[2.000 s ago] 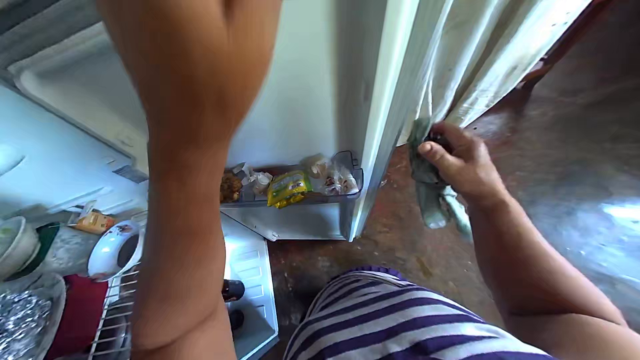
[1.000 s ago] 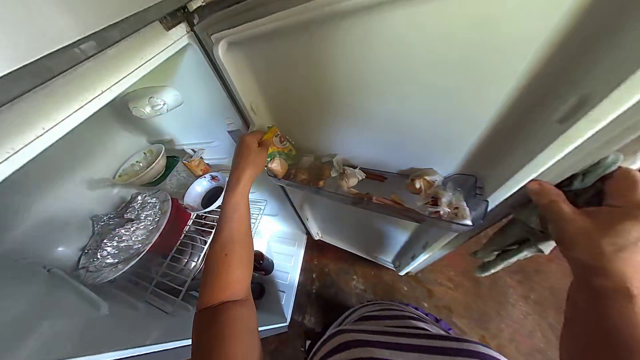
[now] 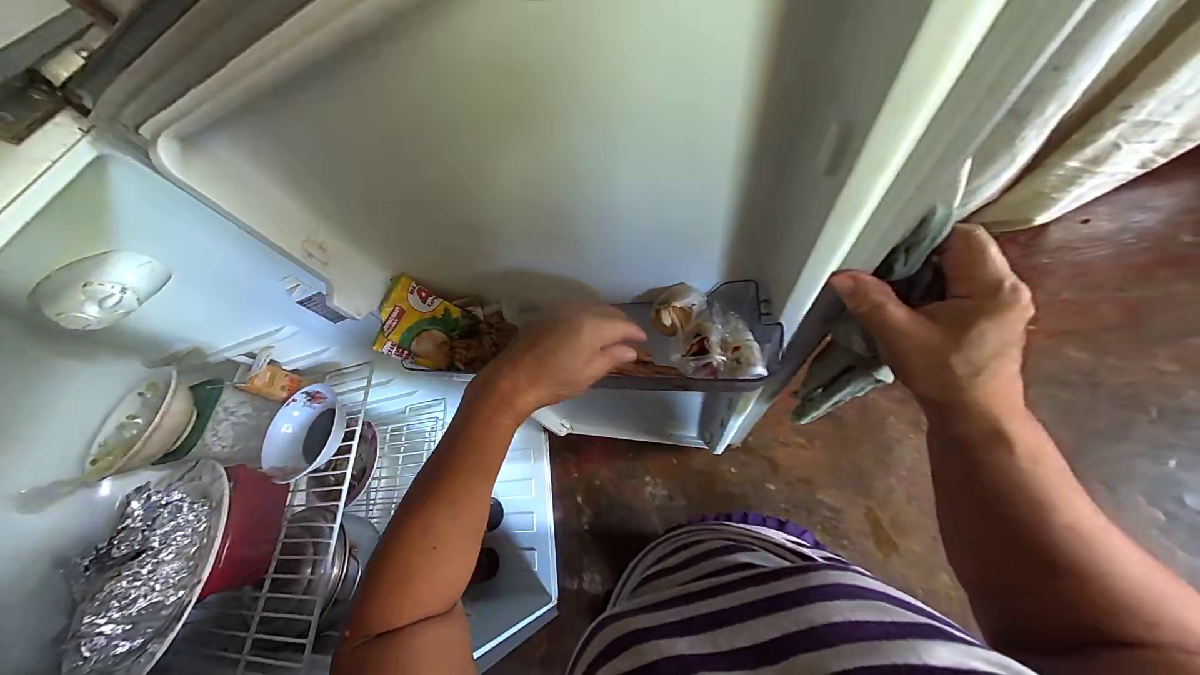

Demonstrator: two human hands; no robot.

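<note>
My left hand (image 3: 572,356) reaches over the middle of the door shelf (image 3: 647,382) of an open refrigerator, fingers bent; whether it holds anything is hidden. Left of it, a yellow packet (image 3: 417,319) leans at the shelf's end beside brown food pieces (image 3: 480,342). To its right lie brown sticks (image 3: 647,368) and clear plastic bags (image 3: 720,345) with contents. My right hand (image 3: 966,319) grips a grey-green cloth (image 3: 844,375) at the outer edge of the refrigerator door (image 3: 867,187), thumb on the edge.
Inside the refrigerator, wire racks (image 3: 305,553) carry a foil-covered dish (image 3: 150,562), a red pot (image 3: 248,525), a flowered bowl (image 3: 302,433) and a bowl with food remains (image 3: 141,422). A pale curtain (image 3: 1106,122) hangs beyond the door, above a reddish floor (image 3: 1087,394).
My left hand has moved from the yellow packet at the shelf's left end to the shelf's middle. The packet, in that hand one second ago, now rests at the left end.
</note>
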